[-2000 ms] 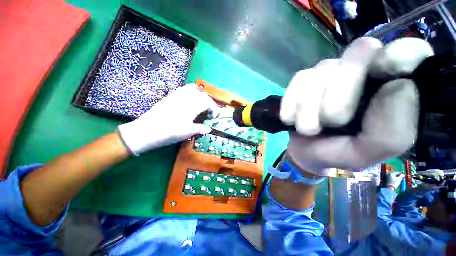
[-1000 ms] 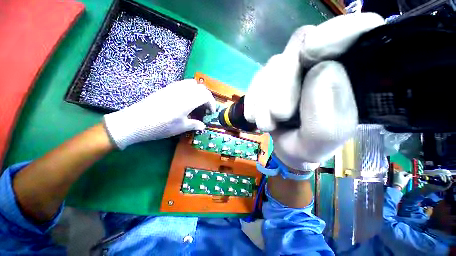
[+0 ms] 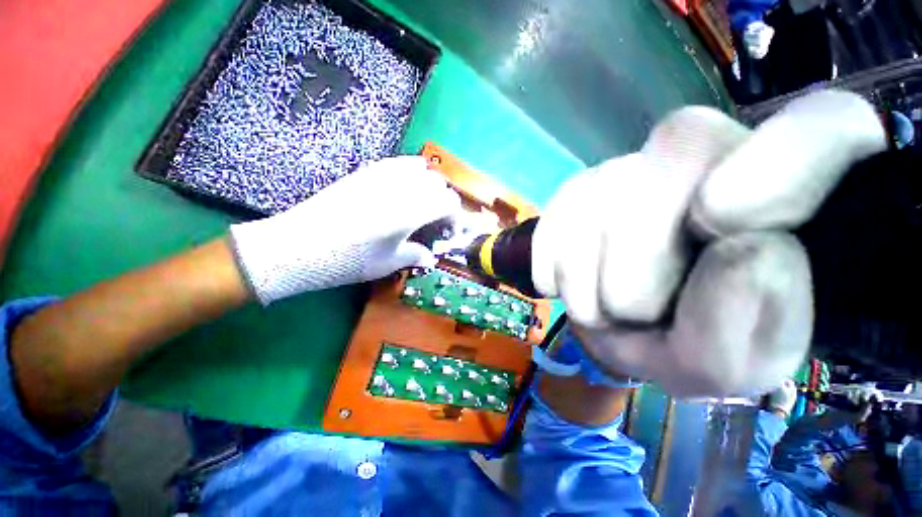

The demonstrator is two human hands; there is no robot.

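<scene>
My right hand, in a white knit glove, is closed around the black electric screwdriver, whose yellow ring is near its nose. The tool points left toward the far end of the orange-brown fixture. My left hand, also gloved, has its fingertips together at the tool's nose; whether they pinch a screw cannot be told. A green circuit board lies in the middle recess and another green circuit board in the near one. The far recess is mostly hidden by hands and tool.
A black tray of silvery screws stands left of the fixture on the green mat. A red sheet lies at far left. A dark green conveyor surface runs beyond. Another person's blue sleeves show at lower right.
Over the last second the fixture and tray have shifted slightly right in view. My right hand and screwdriver now sit a little lower and farther right. My left hand stays at the tool's nose.
</scene>
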